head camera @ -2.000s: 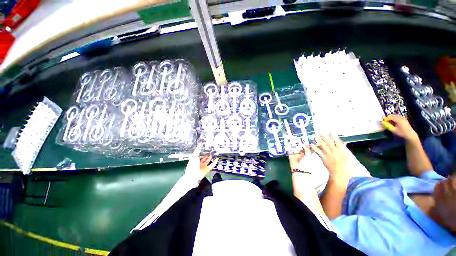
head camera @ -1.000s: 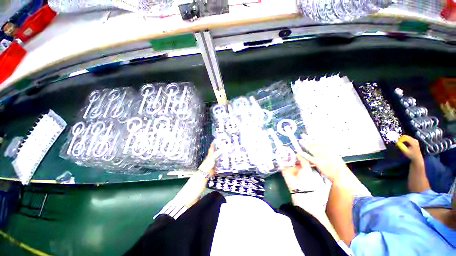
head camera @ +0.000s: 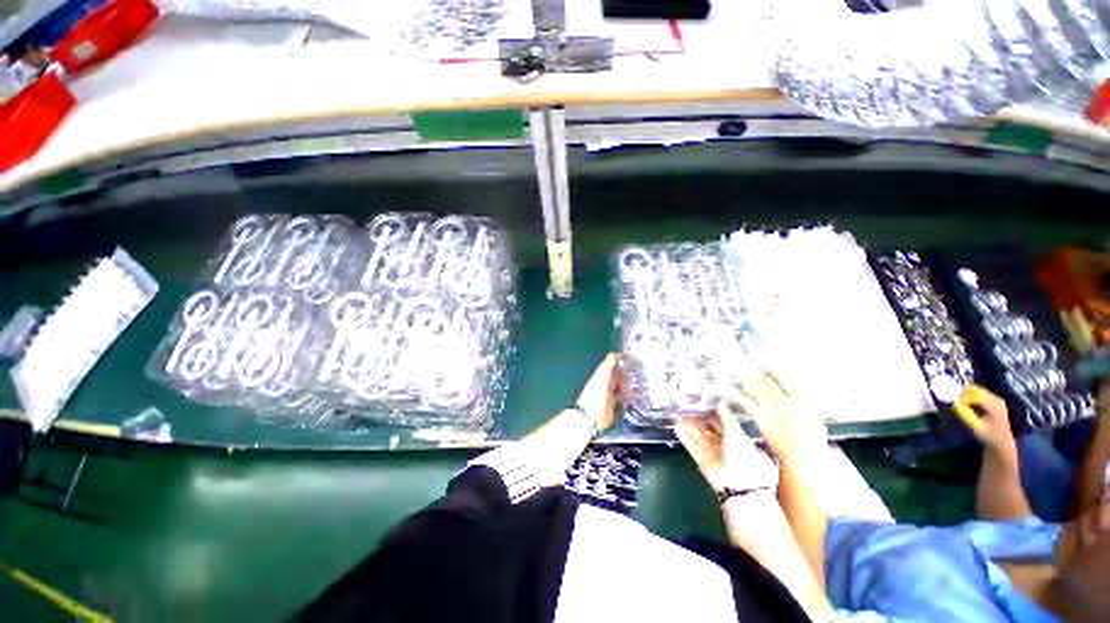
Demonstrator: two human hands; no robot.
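Note:
A clear blister tray (head camera: 682,323) with ring-and-stem pockets lies on the green bench against the white sheet (head camera: 834,323). Its layers cannot be counted. My left hand (head camera: 601,392) holds its left edge near the front corner. My right hand (head camera: 728,453), with a dark band at the wrist, is at its front edge, fingertips at the rim. The fingers are partly hidden. Another person's hand (head camera: 779,411) lies beside my right hand at the tray's right front corner. A thick stack of blister trays (head camera: 341,316) stands to the left.
A post (head camera: 553,195) rises behind the bench to a shelf (head camera: 304,91). Right are silver parts (head camera: 928,316), ring-shaped parts (head camera: 1029,353) and a person in blue (head camera: 925,566). A small white sheet (head camera: 83,331) lies far left. A patterned carrier (head camera: 605,475) is below the bench edge.
The tray at my hands has moved right, from beside the post to against the white sheet. Both my hands moved with it. The loose tray there now lies under it or is hidden.

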